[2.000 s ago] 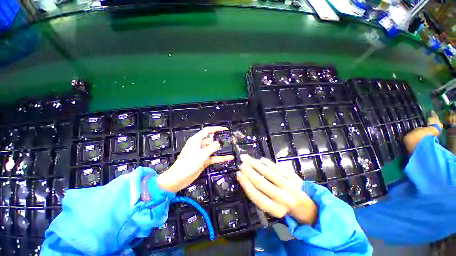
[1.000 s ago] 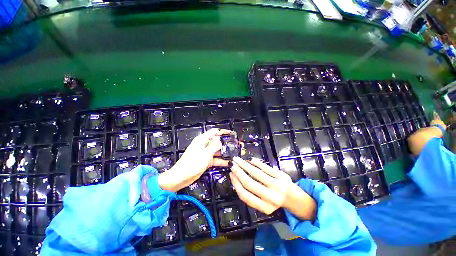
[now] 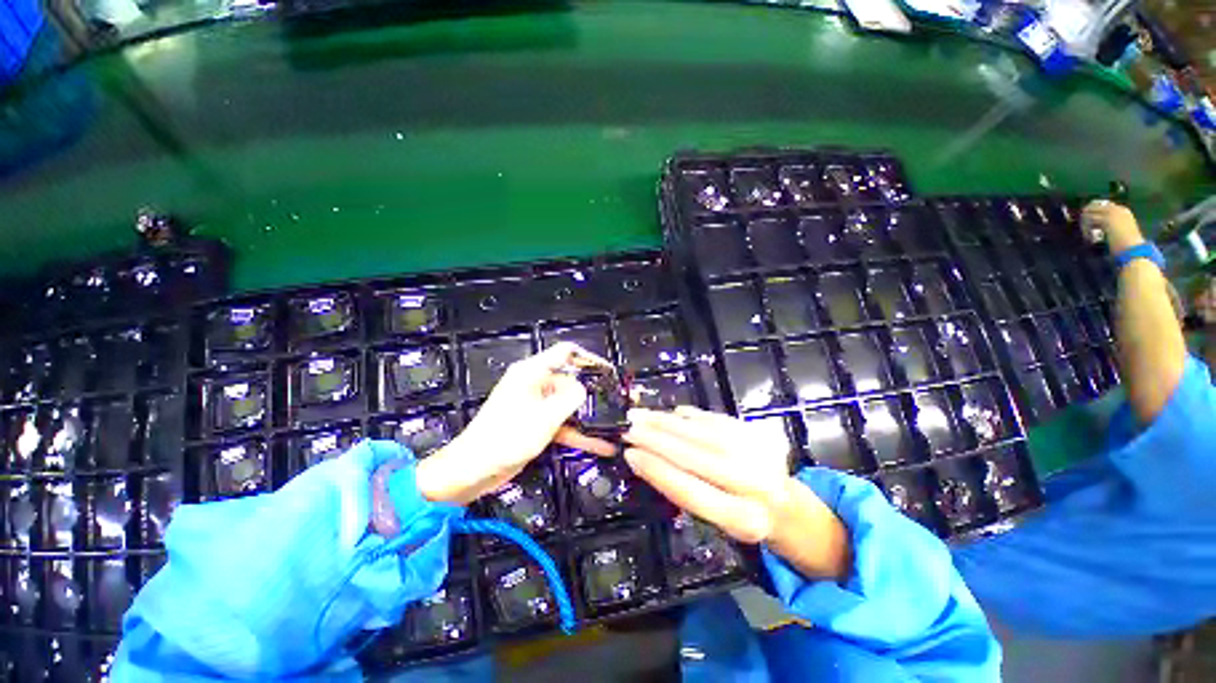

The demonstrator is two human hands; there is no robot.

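My left hand [image 3: 514, 420] pinches a small black module [image 3: 607, 398] between thumb and fingers, above the centre blister tray [image 3: 496, 287]. My right hand [image 3: 714, 474] is close at its right side, fingertips together at the module's lower right edge. Whether the right fingertips hold a tool or small part cannot be told. The centre tray holds squarish units with grey centres in its left columns and near rows; several pockets at the back right are empty. A blue wrist cord [image 3: 534, 554] curls from my left wrist over the tray.
The right blister tray [image 3: 820, 247] sits higher, with small parts in its back row. A far-right tray [image 3: 1034, 287] lies beyond, with another person's hand [image 3: 1110, 224] over its back edge. A left blister tray [image 3: 94, 440] lies at the left. A dark cluster [image 3: 154, 227] lies on the green mat [image 3: 440, 174].
The module has turned in my left fingers, and my right fingertips have shifted slightly at its edge. The other person's hand has moved up to the far-right tray's back edge.
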